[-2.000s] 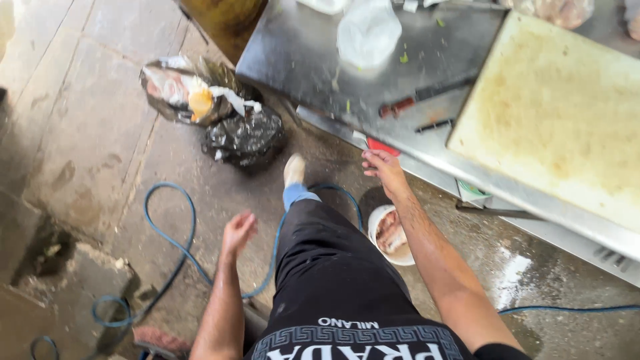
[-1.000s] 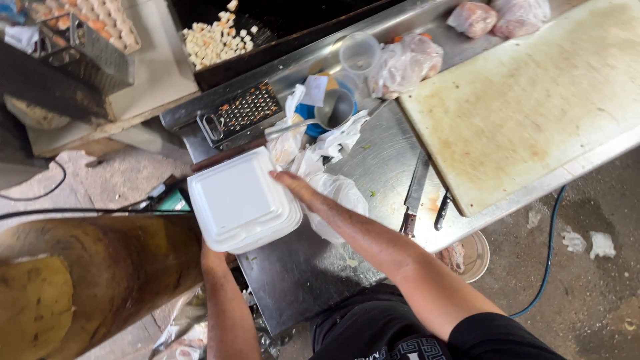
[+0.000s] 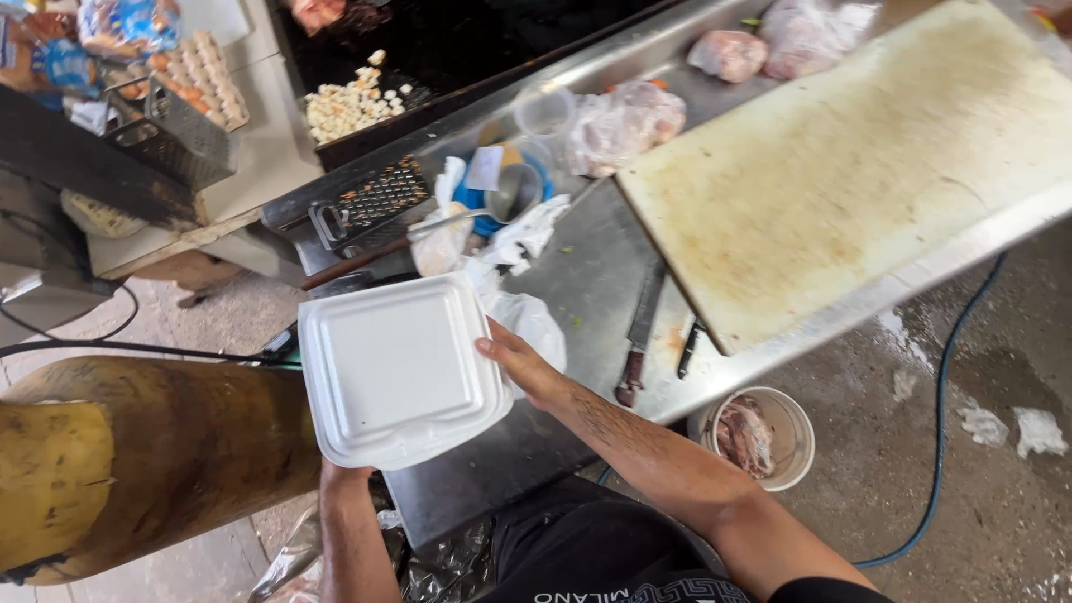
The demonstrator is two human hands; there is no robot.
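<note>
A stack of white foam takeout containers (image 3: 394, 360), lids closed, is held between both hands above the left end of the steel counter (image 3: 578, 335). My right hand (image 3: 523, 360) grips the stack's right side, thumb on top. My left hand (image 3: 345, 476) is under its near left edge, with the fingers hidden beneath. Behind the stack lie a flat metal grater (image 3: 377, 205) with orange shreds, a ladle (image 3: 512, 194) over a blue container, and white plastic bags (image 3: 529, 327). A large knife (image 3: 643, 331) and a smaller black-handled knife (image 3: 689, 350) lie to the right.
A big white cutting board (image 3: 846, 176) covers the counter's right part. Bagged meat (image 3: 628, 126) lies behind it. Diced food (image 3: 352, 105) sits on a dark griddle. A rusty yellow cylinder (image 3: 184, 452) stands at left. A bucket with meat (image 3: 754, 440) and a blue hose (image 3: 938, 435) are on the floor.
Two seconds ago both hands were empty over the floor beside the counter. One second ago they held the container stack, as now. The view has swung toward the counter.
</note>
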